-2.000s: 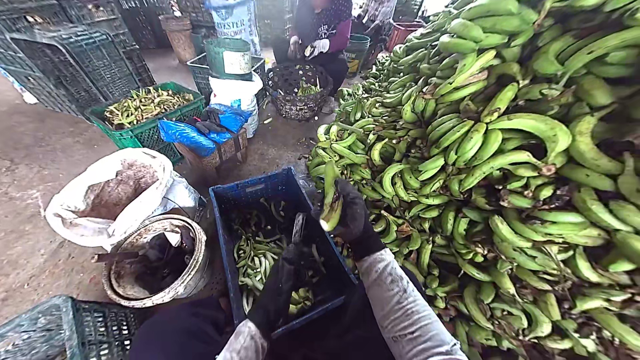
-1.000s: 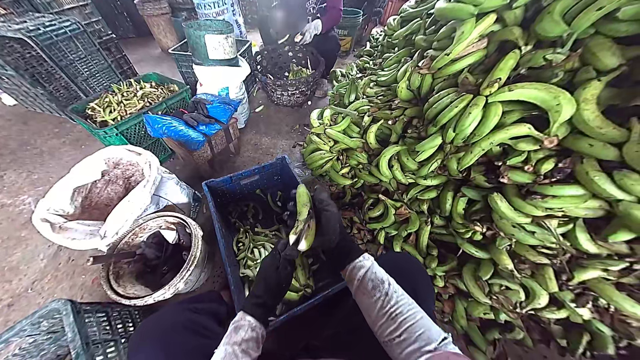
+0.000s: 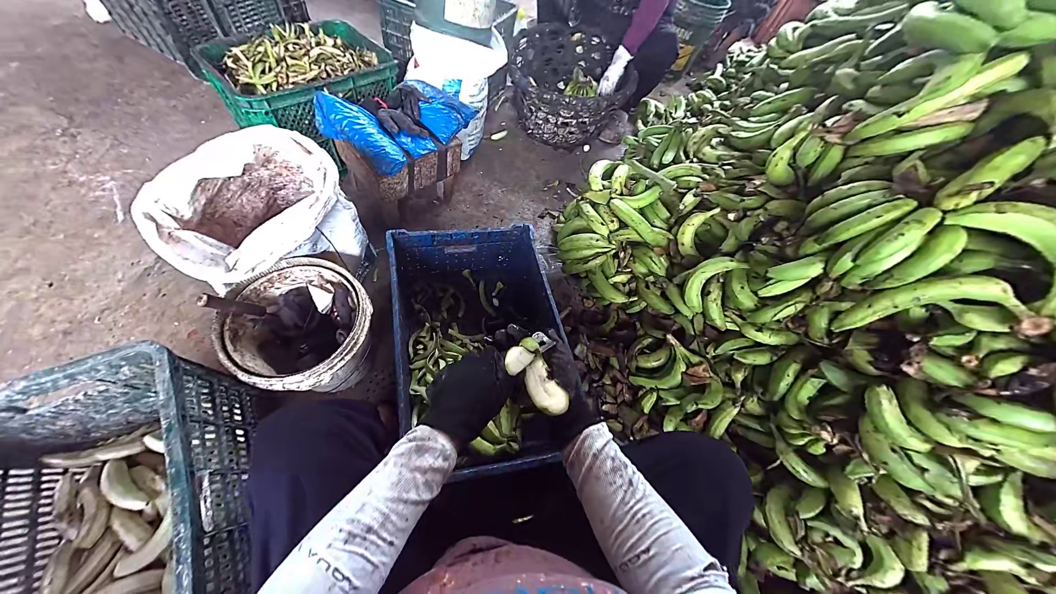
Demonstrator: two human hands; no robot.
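Observation:
Both hands wear black gloves and meet over the blue plastic crate, which has green peels in it. Pale, largely peeled plantain flesh with a bit of green skin at its upper end lies between them. My right hand is curled round its right side; a small metal edge shows by those fingers, its tool not clear. My left hand is closed at the left of the plantain, its fingertips partly hidden, so its exact hold cannot be told.
Green plantains are heaped at right. At left are a crate of peeled plantains, a bucket and a white sack. Behind stand a blue-covered stool and a green crate. A white-gloved person's hand is at a black basket.
The plantain between my hands showed much green skin earlier; now mostly pale flesh shows. My hands have changed their hold on it. The view has shifted, bringing in the crate of peeled plantains.

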